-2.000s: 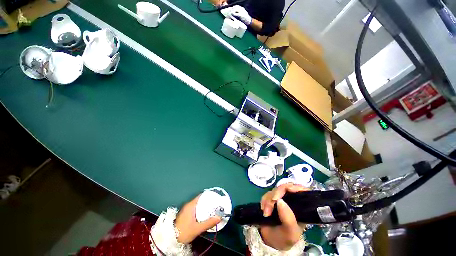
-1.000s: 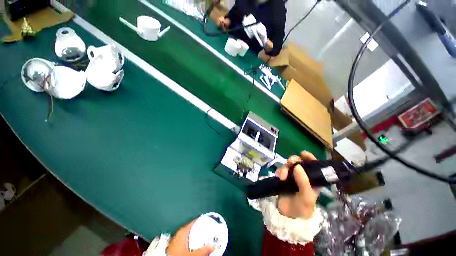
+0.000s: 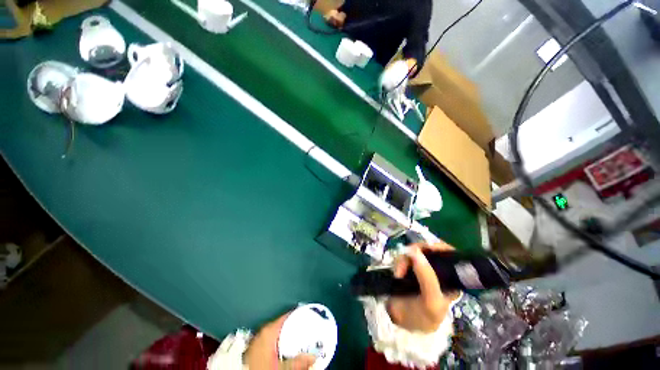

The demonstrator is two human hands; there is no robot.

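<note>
My left hand (image 3: 269, 348) holds a round white housing (image 3: 310, 334) low at the bottom centre, its fingertips on the face of the part. My right hand (image 3: 423, 300) is wrapped around a thick black electric screwdriver (image 3: 445, 272) with a pale label, held to the right of and above the housing. The screwdriver's tip end points left and is apart from the housing. The grey-white screw feeder (image 3: 369, 217) stands just beyond the screwdriver. No screw can be made out at the tip.
Part-assembled white units (image 3: 98, 97) stand at the left. A green conveyor (image 3: 289, 87) with a pale rail (image 3: 246, 108) crosses behind, carrying handled white bodies (image 3: 215, 14). Shiny plastic bags (image 3: 517, 329) lie at the right. A person in dark clothes sits opposite, beside cardboard boxes (image 3: 456, 155).
From two seconds ago, the screwdriver has left the housing. In the last second it has lowered slightly. A white body now shows on the conveyor behind the feeder. The opposite worker's hand has moved to the white strips.
</note>
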